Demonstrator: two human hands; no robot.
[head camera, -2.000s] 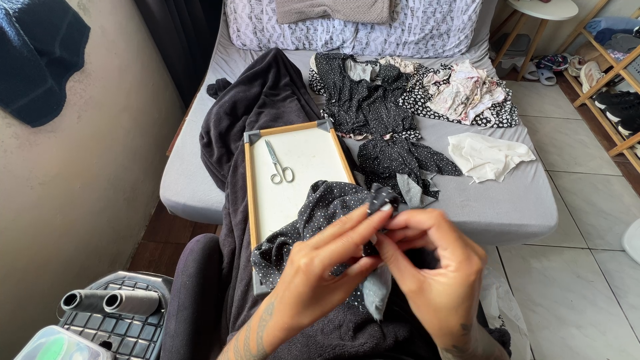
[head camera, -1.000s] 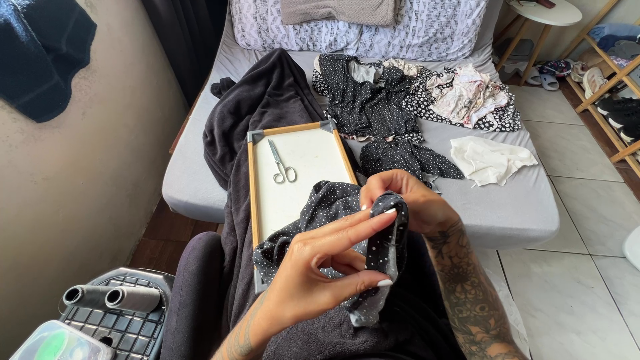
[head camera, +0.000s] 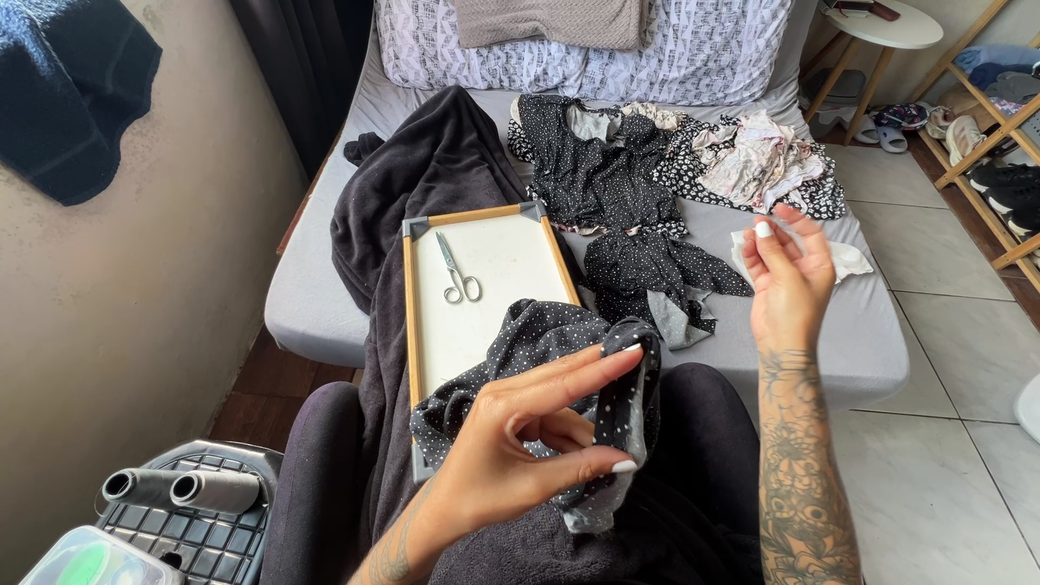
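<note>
My left hand (head camera: 544, 431) grips a folded edge of black fabric with white dots (head camera: 528, 341), fingers on top and thumb below. The fabric's grey underside shows, and its bulk rests over the lower part of a wood-framed white board (head camera: 479, 341) on my lap. My right hand (head camera: 790, 280) is raised off to the right, fingertips drawn close together; whether a needle or thread is between them cannot be told. Metal scissors (head camera: 457, 272) lie on the board. Beyond it, a dotted black garment (head camera: 601, 179) and a cut dotted piece (head camera: 642, 268) lie on the bed.
On the grey-sheeted bed (head camera: 325, 301) are a dark blanket (head camera: 422, 162), a crumpled pale cloth (head camera: 760, 162) and a white cloth (head camera: 849, 260) behind my right hand. Two thread spools (head camera: 215, 491) and a plastic box (head camera: 97, 561) sit on a black stool (head camera: 195, 536) at lower left.
My right hand has moved away from the fabric, up and to the right. My left hand still holds the folded edge.
</note>
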